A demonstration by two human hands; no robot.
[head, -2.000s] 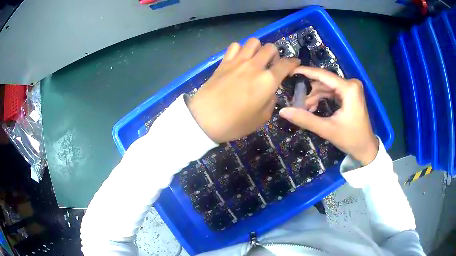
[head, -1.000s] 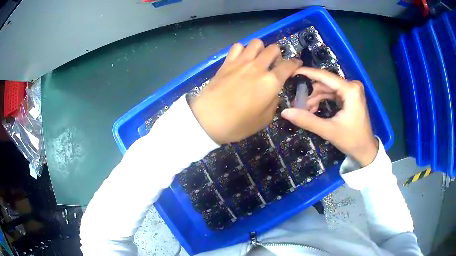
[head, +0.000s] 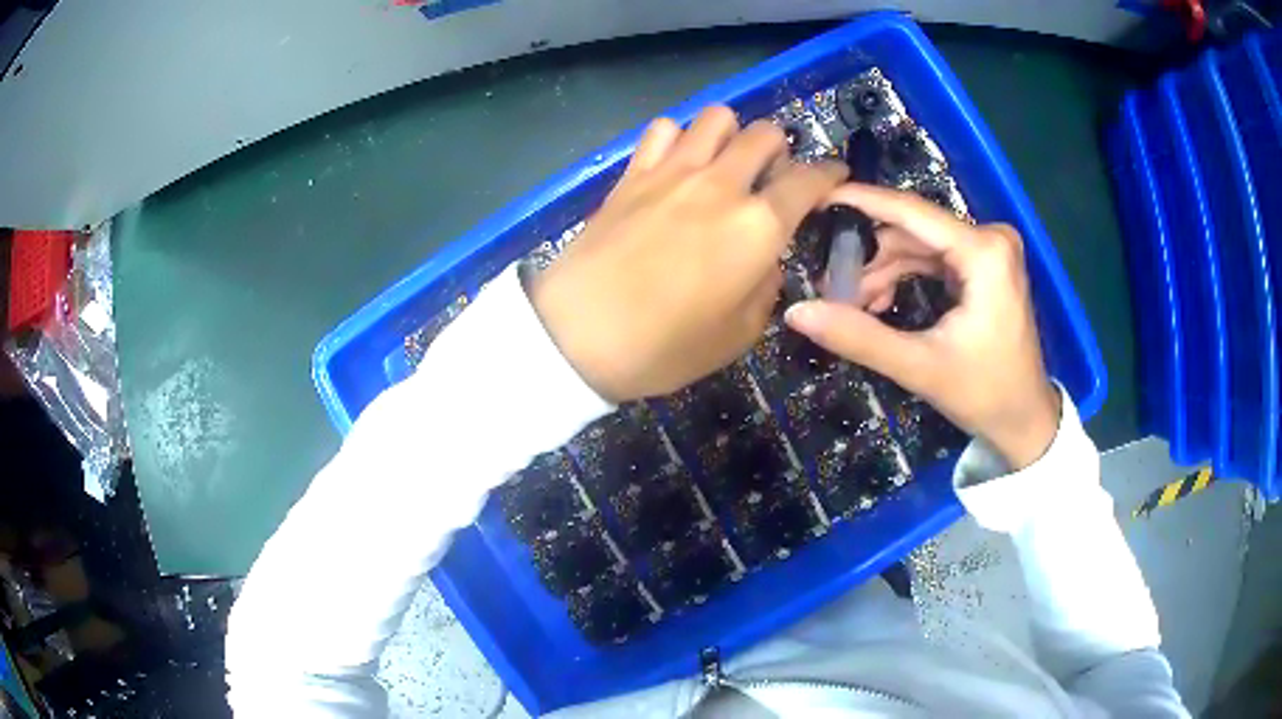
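Observation:
A blue tote point(head: 368, 326) lies slanted on the green bench and holds rows of small circuit boards with round black lenses point(head: 731, 471). My right hand point(head: 945, 302) is over its right part, thumb and fingers curled around a syringe with a pale translucent end point(head: 848, 264). The tip of the syringe is hidden. My left hand point(head: 675, 267) is over the tote's middle, back up, its fingertips meeting my right fingers. Its thumb and anything it grips are hidden.
Stacked blue totes point(head: 1212, 267) stand at the right. A grey panel point(head: 281, 99) borders the green bench top point(head: 211, 407) at the back. A red bin point(head: 40, 278) and clear plastic bags point(head: 85, 372) are at the left. Yellow-black tape point(head: 1174, 495) shows on the floor.
Both hands stay at nearly the same spot over the tote. The syringe stays in my right hand with only a very slight shift.

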